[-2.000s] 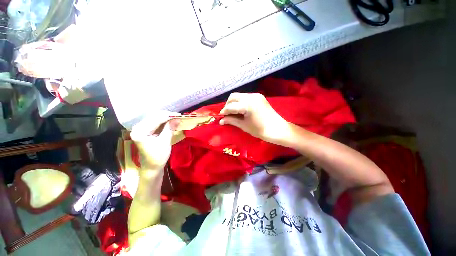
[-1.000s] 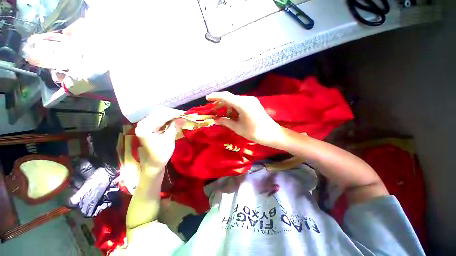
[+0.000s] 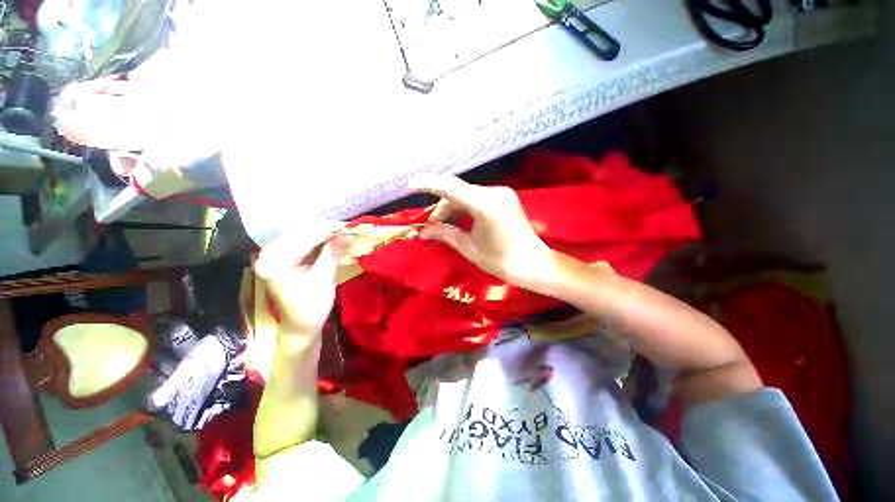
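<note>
My left hand (image 3: 300, 277) and my right hand (image 3: 483, 235) are raised over my lap at the table's front edge. They hold a pale gold strip (image 3: 378, 236) stretched between them, at the edge of the red fabric piece (image 3: 402, 294). The left fingertips pinch its left end and the right thumb and fingers pinch its right end. The left hand is washed out by glare. The red fabric hangs over my lap and spreads to the right behind my right forearm. Small gold lettering (image 3: 458, 293) shows on it.
The white table (image 3: 471, 127) has a ruler-marked front edge. Thread snips (image 3: 587, 32) and black-handled scissors (image 3: 731, 22) lie at its upper right. A wooden chair (image 3: 41, 368) stands at the left beside a crumpled grey cloth (image 3: 201, 377). More red cloth (image 3: 775, 333) lies at the right.
The right hand opened its fingers somewhat and shifted slightly along the strip. The strip looked bunched a second ago and is straighter now. The camera view has shifted slightly.
</note>
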